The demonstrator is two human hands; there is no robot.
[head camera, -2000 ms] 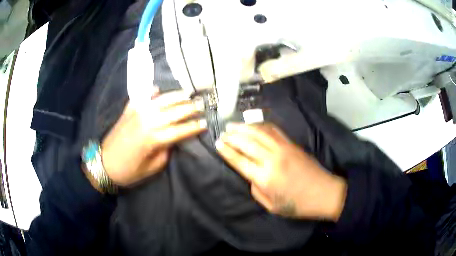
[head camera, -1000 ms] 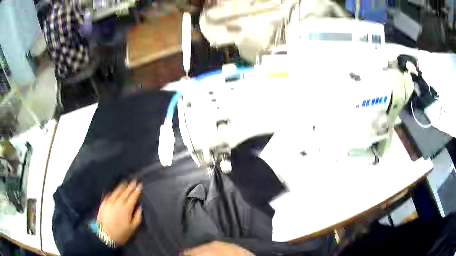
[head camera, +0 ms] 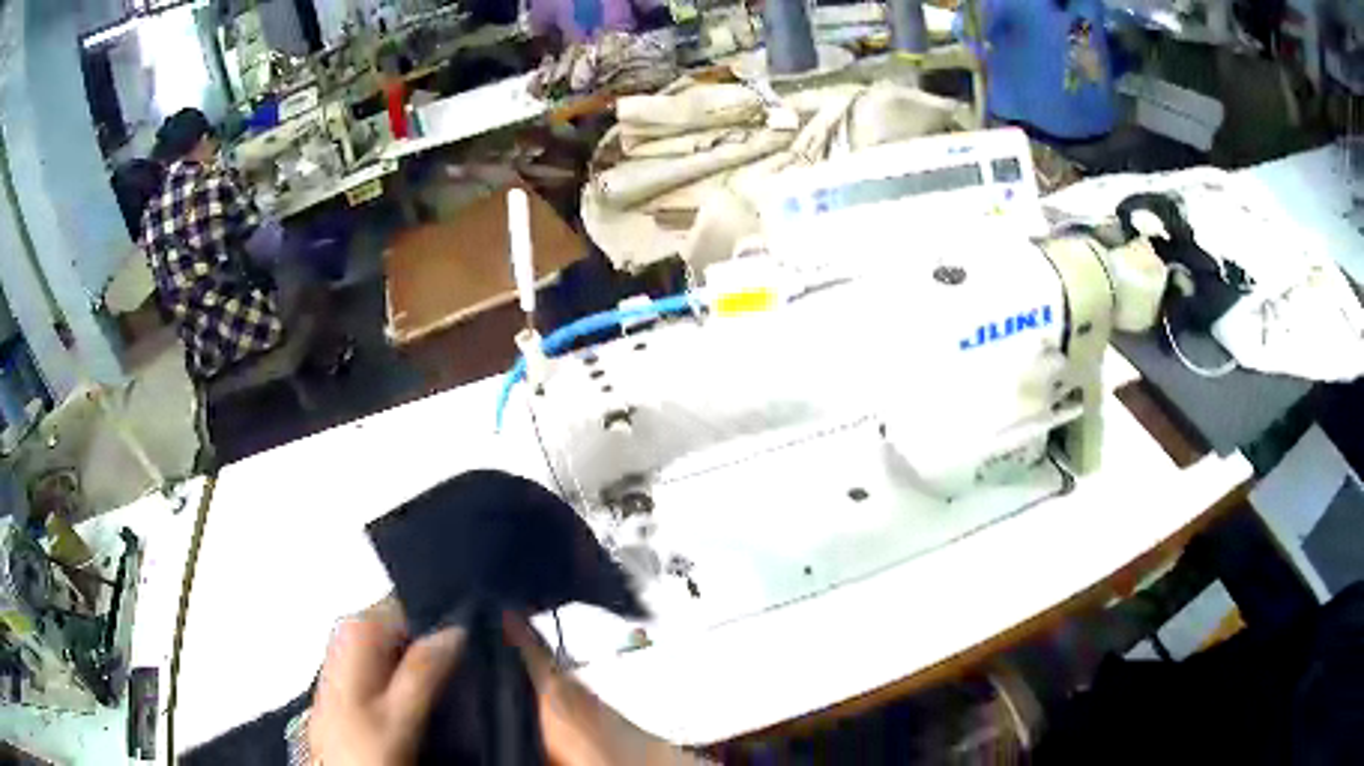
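Observation:
A dark garment piece is held up in front of the sewing machine's needle end, its upper part fanned out and its lower part bunched. My left hand grips it from the left, with a bracelet at the wrist. My right hand grips it from the right and is cut off by the bottom edge. Both hands are somewhat blurred. The white sewing machine with blue JUKI lettering stands just behind. The presser foot area is small and partly hidden by the cloth's right tip.
The white table has a wood-coloured edge. A blue tube runs along the machine. Beige cloth lies behind it. A brown board and a seated person in a checked shirt are at back left. White cloth lies right.
The dark cloth has left the needle area and most of the table, and is now raised between both hands. My hands have come together. The view has tilted up, showing more of the workshop.

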